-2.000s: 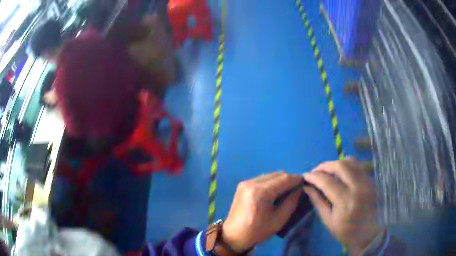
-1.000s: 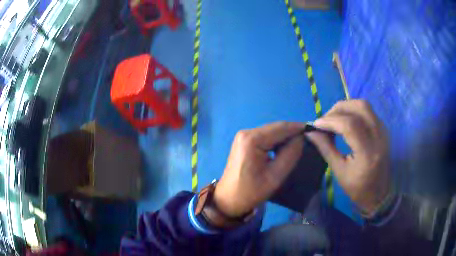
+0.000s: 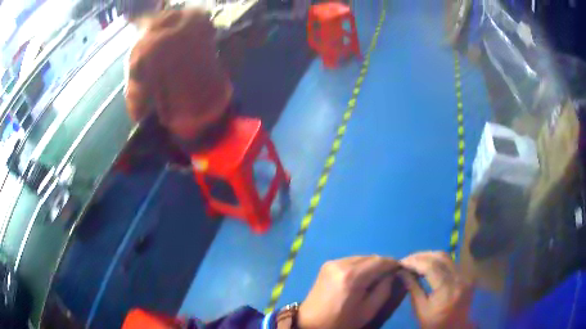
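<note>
My left hand (image 3: 350,292) and my right hand (image 3: 439,289) are close together at the bottom of the view, both bare. Their fingertips meet and pinch the edge of a dark thin sheet (image 3: 389,304), which may be the foam pad. It hangs between the hands above the blue floor. Its lower part is cut off by the frame's edge, and my fingers cover its top edge. The picture is blurred.
A person (image 3: 180,74) sits on a red stool (image 3: 238,170) at the left, beside a green conveyor (image 3: 83,128). Another red stool (image 3: 331,33) stands farther on. Yellow-black tape (image 3: 321,183) marks the blue floor. A white box (image 3: 504,157) stands at the right.
The view has moved along the aisle; a seated person and a white box now show. My hands sit lower in the picture, still pinching the dark sheet.
</note>
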